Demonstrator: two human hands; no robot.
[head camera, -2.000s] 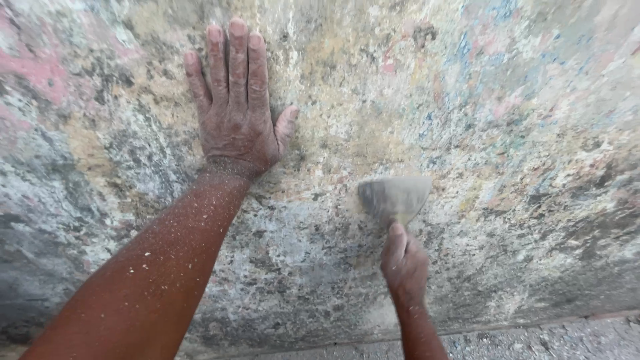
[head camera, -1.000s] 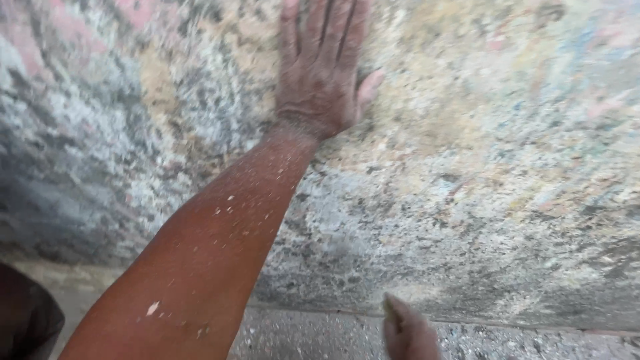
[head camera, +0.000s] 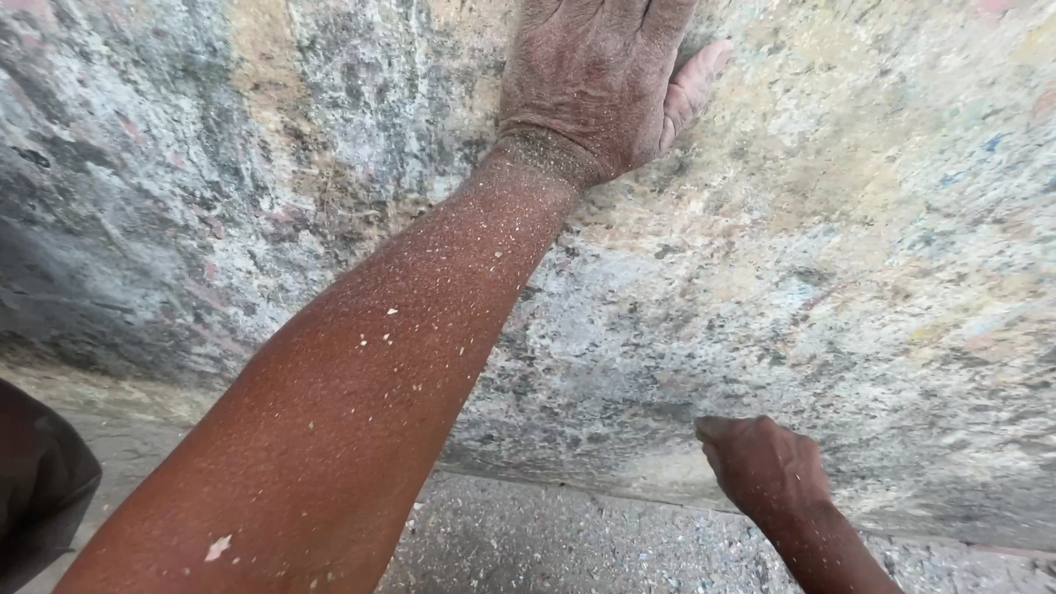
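My left hand (head camera: 598, 82) lies flat against a wall with patchy, worn paint (head camera: 660, 305), thumb spread and fingertips cut off by the top edge. Dust and paint flakes cover its wrist and forearm. Low on the wall at the right, my right hand (head camera: 767, 466) is closed in a grip, its knuckles toward me. A dim grey shape at its fingers, close to the wall, looks like the blade of the scraper (head camera: 672, 410), blurred and hard to make out against the paint; the handle is hidden in the hand.
Along the wall's foot runs a grey floor (head camera: 528, 536) strewn with paint chips and dust. Dark cloth (head camera: 41, 487), perhaps over a knee, shows at the lower left edge.
The scraper, plainly seen against the wall two seconds ago, is now mostly hidden or blurred. My right hand has gone lower on the wall. The view has shifted left and down.
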